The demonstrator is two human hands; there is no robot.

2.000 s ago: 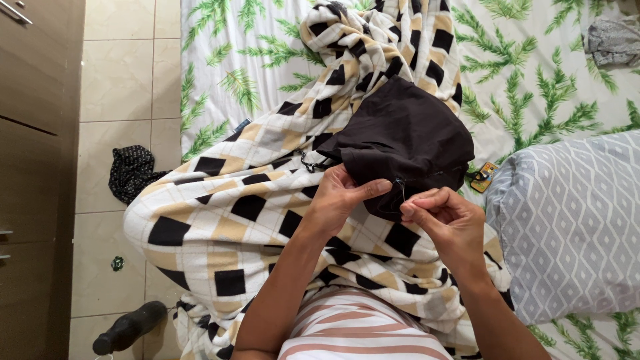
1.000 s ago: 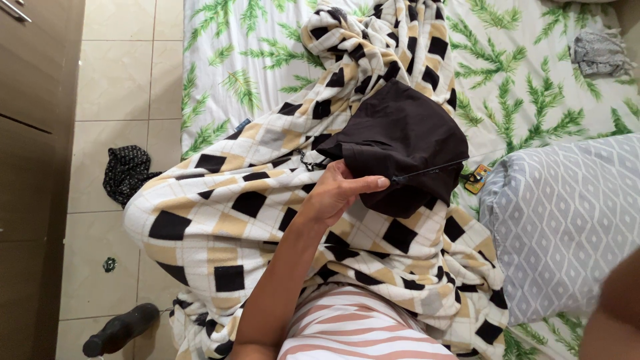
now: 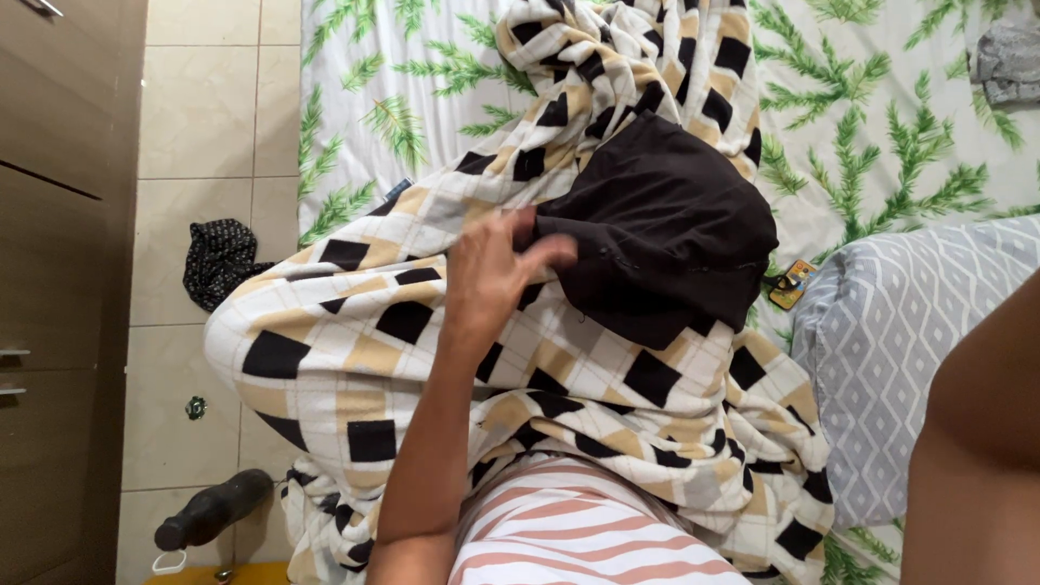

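A dark fabric piece (image 3: 674,219) lies over the checkered blanket (image 3: 366,325) that covers my lap. Small stitches run across its lower part. My left hand (image 3: 500,264), blurred, is at the fabric's left edge with thumb and fingers spread; whether it still touches the cloth is hard to tell. Of my right side only the arm shows, large and bent, at the right edge; my right hand is out of view. A small yellow packet (image 3: 792,284) with something black on it lies just right of the fabric.
A grey patterned pillow (image 3: 918,349) lies at the right on the leaf-print sheet (image 3: 853,122). On the tiled floor at left are a black patterned cloth (image 3: 218,264) and a dark bottle (image 3: 215,508). Brown cabinets (image 3: 65,244) stand along the left edge; grey cloth (image 3: 1007,61) is at top right.
Two seconds ago both hands were at the fabric's lower edge, fingers pinched. My right hand has since moved off to the right, out of view. My left thumb has come away from the cloth.
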